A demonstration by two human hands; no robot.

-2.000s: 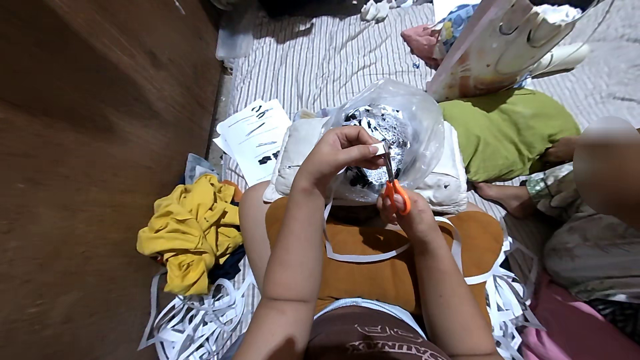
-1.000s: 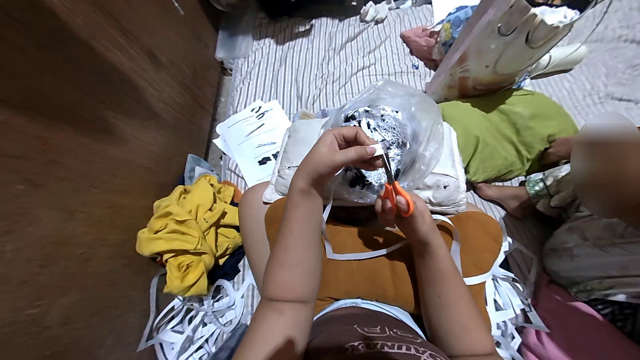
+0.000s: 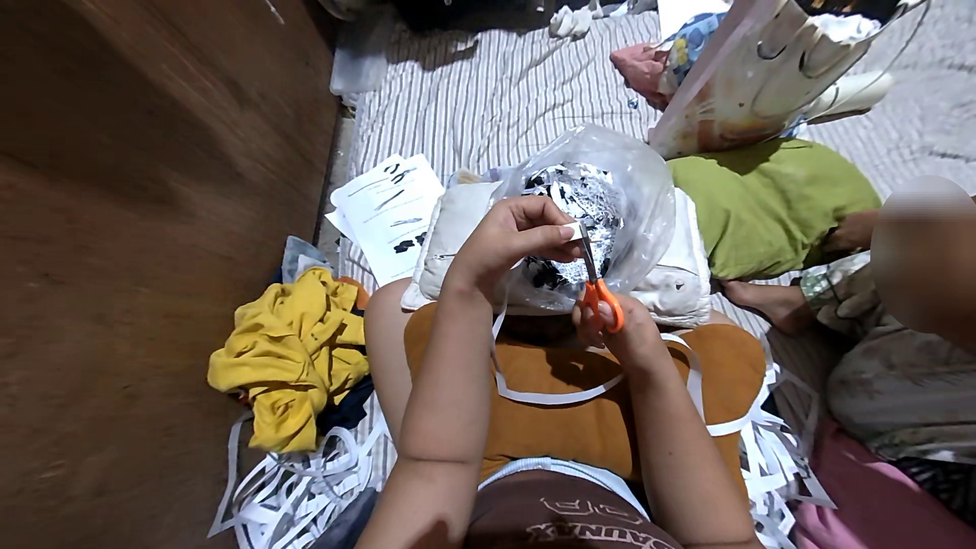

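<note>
My left hand (image 3: 526, 236) pinches the end of a white strip (image 3: 560, 397) between thumb and fingers. In my right hand (image 3: 621, 328) is a pair of scissors with orange handles (image 3: 604, 306), its blades pointing up at the strip's end beside my left fingertips. The strip hangs down from my left hand and loops over the brown cushion (image 3: 549, 366) on my lap. Just beyond both hands, a clear plastic bag (image 3: 648, 191) stands open on a white pillow (image 3: 682, 286), holding silvery and black cut bits (image 3: 583, 198).
White strips lie piled at left (image 3: 305, 488) and right (image 3: 778, 465). Printed papers (image 3: 381, 221) and yellow cloth (image 3: 297, 351) lie left, near a wooden panel (image 3: 152, 252). A green pillow (image 3: 770, 206), a printed bag (image 3: 762, 84) and another person (image 3: 900, 358) are at right.
</note>
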